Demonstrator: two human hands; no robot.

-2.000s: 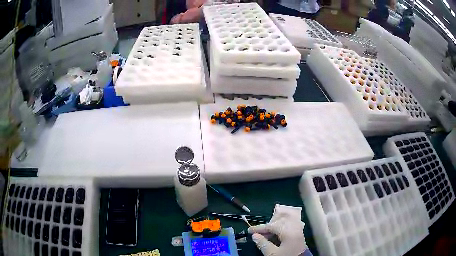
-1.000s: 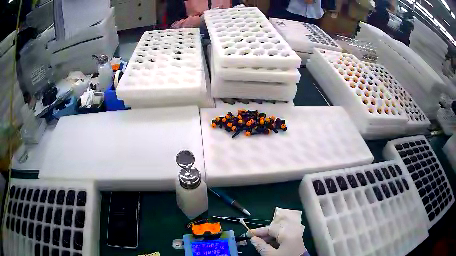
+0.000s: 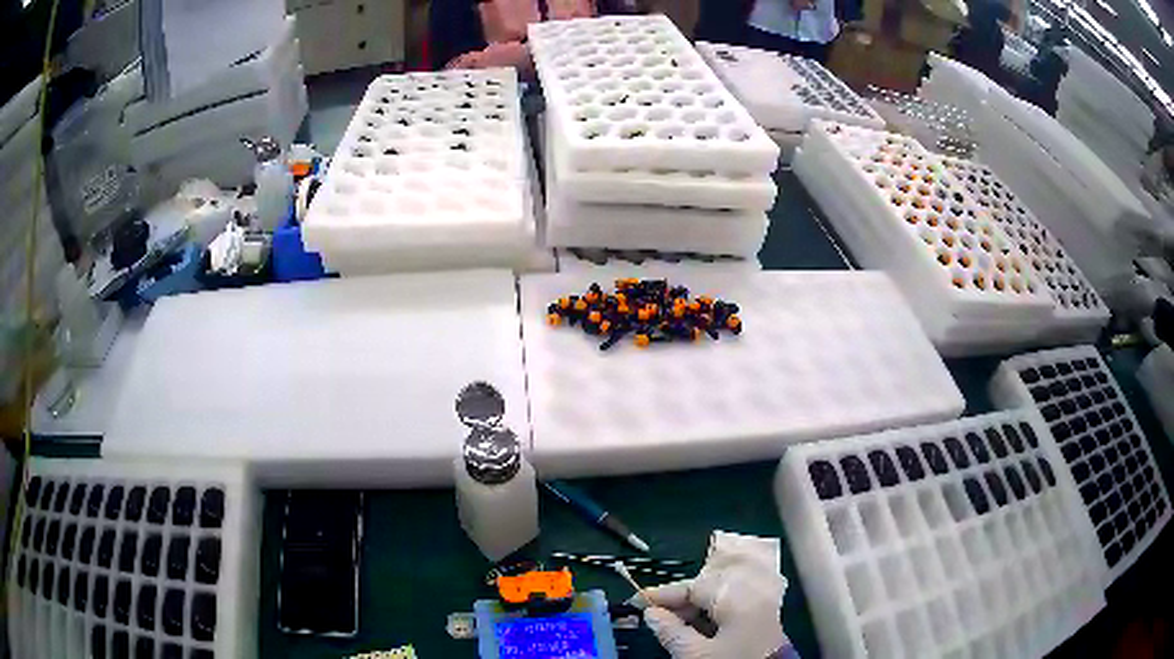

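My right hand (image 3: 716,615), in a white glove, is at the bottom edge, right of the light blue tester (image 3: 547,633). It holds a thin white stick (image 3: 633,583) between thumb and fingertips, its tip pointing up and left. The white folded wipe (image 3: 744,569) lies against the back of the hand. The orange and black test fixture (image 3: 534,590) sits at the tester's far edge; the blue screen is lit and cut off by the frame. My left hand is not in the picture.
A white bottle (image 3: 496,502) with an open metal top stands behind the tester. A teal pen (image 3: 595,515), tweezers (image 3: 618,563) and a smartphone (image 3: 319,563) lie on the mat. Earbuds (image 3: 644,313) are piled on white foam (image 3: 747,386). Case trays (image 3: 933,547) stand left and right.
The camera view has shifted slightly. My right hand stays beside the tester with the stick; the stick's angle has changed a little. The earbud pile looks the same.
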